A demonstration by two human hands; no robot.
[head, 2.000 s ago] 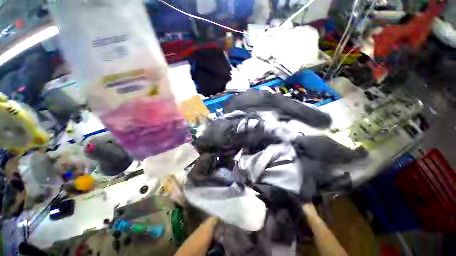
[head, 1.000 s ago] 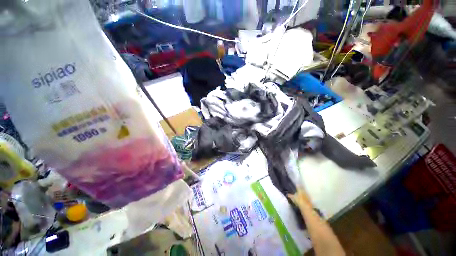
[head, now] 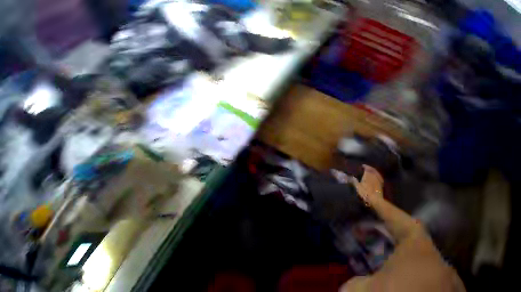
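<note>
The picture is heavily blurred. My right hand (head: pixel 371 185) reaches out from the lower right over a pile of dark grey and white garment pieces (head: pixel 328 194) beside and below the table. Its fingers are at the pile, but whether they grip cloth cannot be told. A skin-coloured shape juts in at the bottom edge below that arm; whether it is part of my left hand cannot be told. More grey and white cloth (head: pixel 154 45) lies on the white table (head: pixel 251 74) at the upper left.
A tan board (head: pixel 308 122) lies beside the table. A red basket (head: pixel 380 48) and a blue one (head: pixel 343 82) stand beyond it. White packaging with a green stripe (head: pixel 240 114) covers part of the table. A dark phone-like rectangle (head: pixel 80 254) is lower left. Dark blue cloth (head: pixel 480 137) is at right.
The view has swung right and down from the table to the floor side. My right hand has left the grey cloth on the table and is now at the pile beside it.
</note>
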